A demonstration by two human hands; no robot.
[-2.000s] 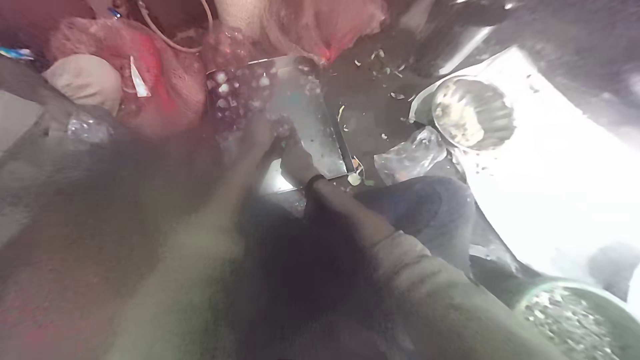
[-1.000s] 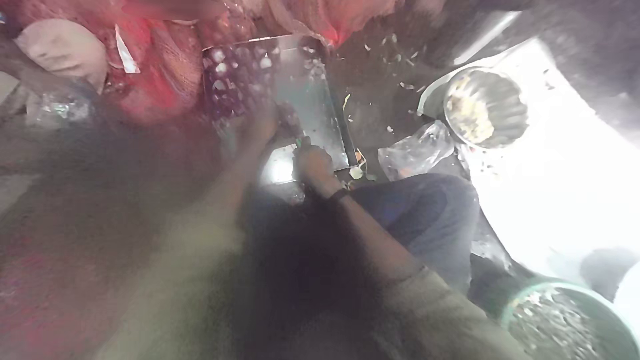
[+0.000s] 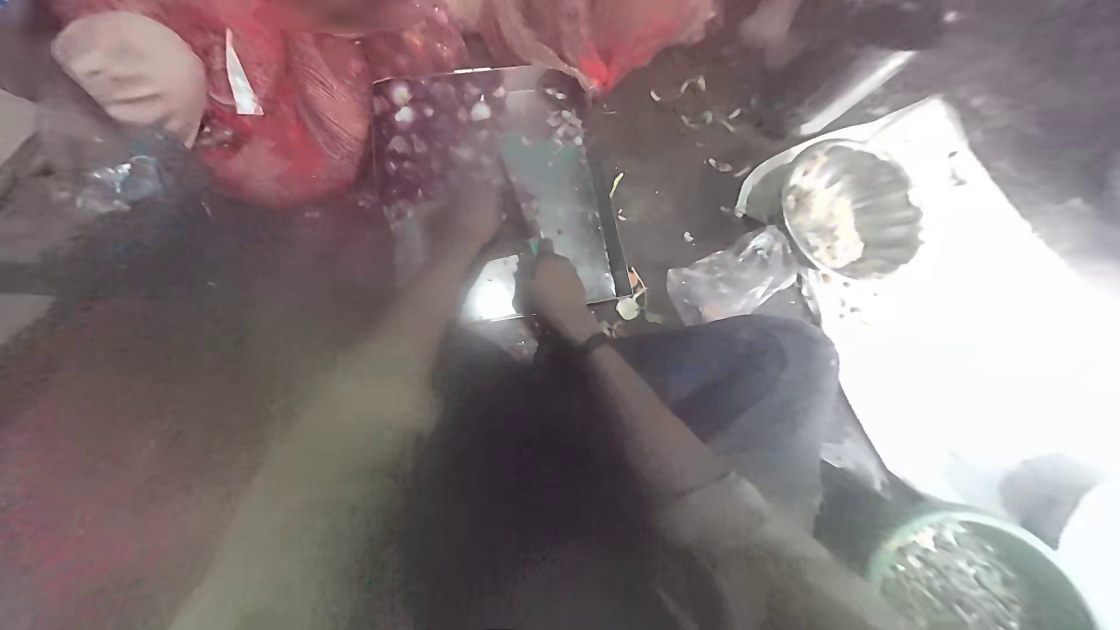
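Observation:
A shallow metal tray (image 3: 573,210) lies on the floor in front of me. Its left part is covered by a pile of purple and white pieces (image 3: 420,131) that look like onions or shallots. My left hand (image 3: 472,210) is blurred at the pile's near edge; its fingers and anything in them cannot be made out. My right hand (image 3: 556,284), with a dark band at the wrist, is closed around the handle of what looks like a knife. The dark narrow blade (image 3: 518,197) points away from me over the tray. Small pale pieces (image 3: 564,127) lie at the tray's far right.
Red mesh sacks (image 3: 280,166) stand beyond the tray. To the right are a fluted metal bowl (image 3: 853,210) with pale contents, a clear plastic bag (image 3: 735,276) and a white sheet (image 3: 954,350). A green-rimmed tub (image 3: 962,569) of scraps stands at lower right. Peelings (image 3: 700,109) litter the floor.
My hands were close together over the tray and are now farther apart, the left one at the pile. The dark blade shows more plainly now.

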